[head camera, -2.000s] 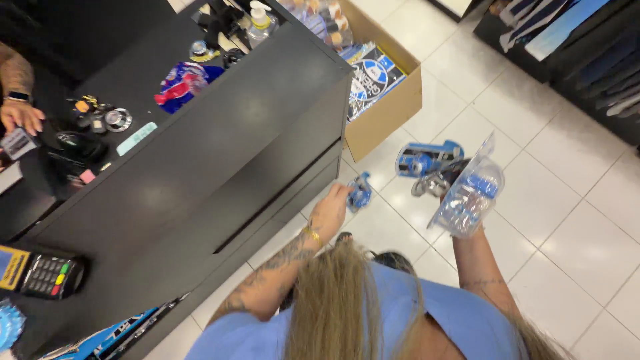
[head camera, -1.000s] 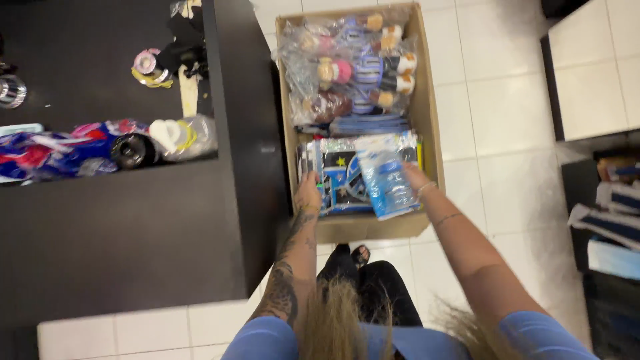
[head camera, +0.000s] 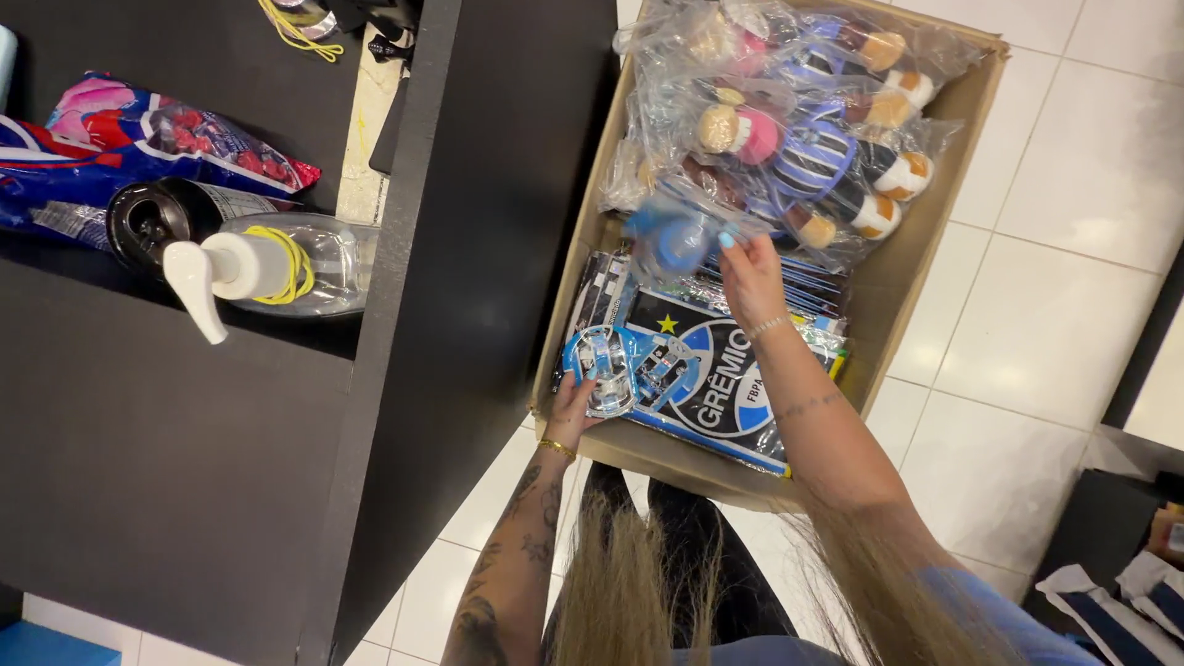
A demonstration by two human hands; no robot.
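Note:
My left hand (head camera: 571,407) grips a small blue-and-clear blister pack (head camera: 606,370) at the front left corner of a cardboard box (head camera: 911,314). My right hand (head camera: 751,277) pinches the edge of a blurred clear plastic package with blue contents (head camera: 680,242), held above the middle of the box. Beneath both hands lies a flat plastic-wrapped item with a blue, black and white Grêmio crest (head camera: 731,370). Plush dolls in clear bags (head camera: 814,157) fill the far part of the box. Thin blue-edged packs (head camera: 805,282) stand between the dolls and the crest item.
A dark counter (head camera: 481,231) stands along the box's left side. Its shelf holds a clear pump bottle (head camera: 314,268), a black bottle (head camera: 153,222) and a blue-and-red candy bag (head camera: 185,139). Striped garments (head camera: 1110,610) are at the lower right, beside the tiled floor (head camera: 980,324).
Two seconds ago both hands held packages outside the box; now they are over it. Since one second ago, my right hand has moved its package away from me, towards the dolls. The view has shifted.

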